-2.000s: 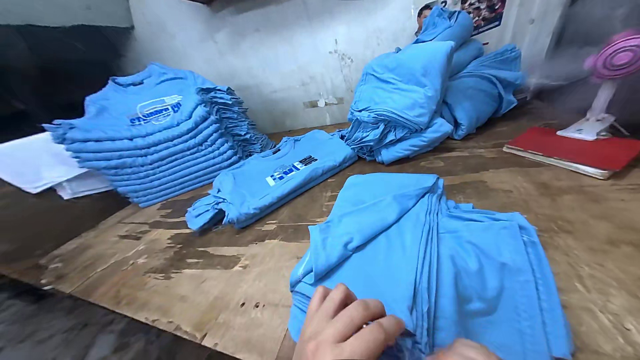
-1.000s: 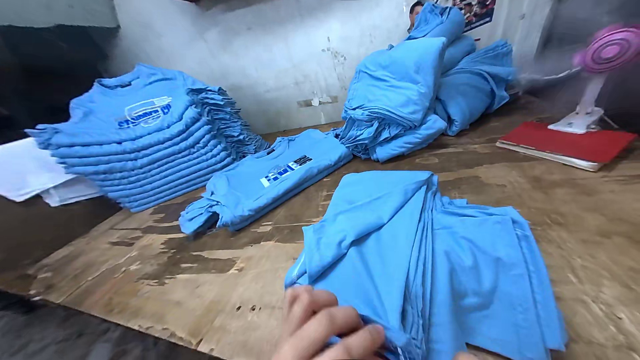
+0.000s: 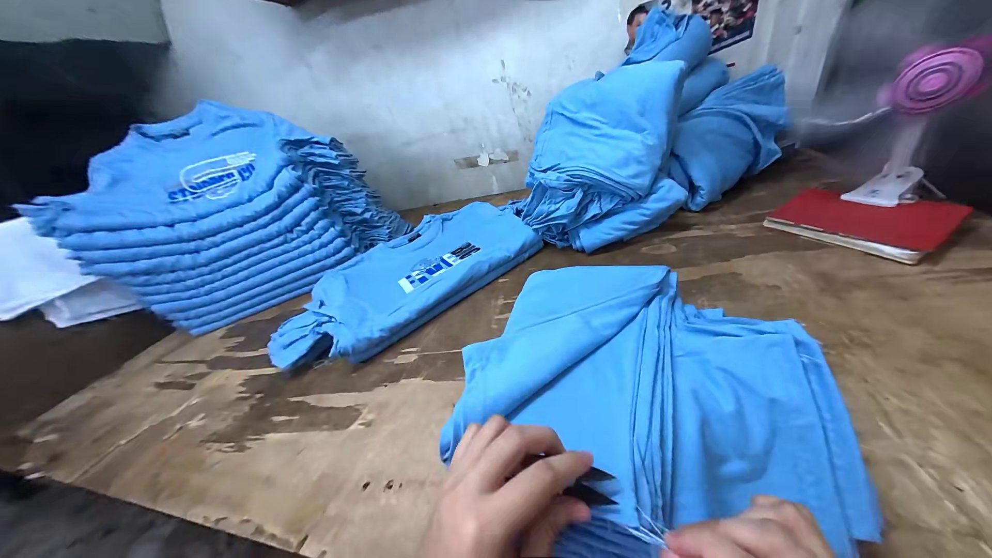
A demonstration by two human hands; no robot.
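Note:
My left hand [image 3: 508, 484] is at the lower middle, closed around small dark thread snips [image 3: 595, 488]; their two pointed blades stand apart, pointing right. Just right of them, at the bottom edge, my right hand [image 3: 748, 535] pinches pale loose threads [image 3: 649, 528] at the edge of the light blue fabric. Both hands are by the near end of a pile of folded light blue cloth pieces [image 3: 744, 403], whose left part is folded over in layers. Part of each hand is cut off by the frame's bottom edge.
Printed blue shirts form a tall stack [image 3: 225, 232] at left and a low stack [image 3: 434, 279] at centre. Blue cloth bundles [image 3: 604, 139] lie against the wall. At right, a pink fan [image 3: 934, 81] stands by a red book [image 3: 868, 225]. White cloth [image 3: 39, 271] lies far left.
The dark snips have come into view in my left hand, and its fingers have turned toward the right. My right hand shows more at the bottom edge, now with threads at its fingertips.

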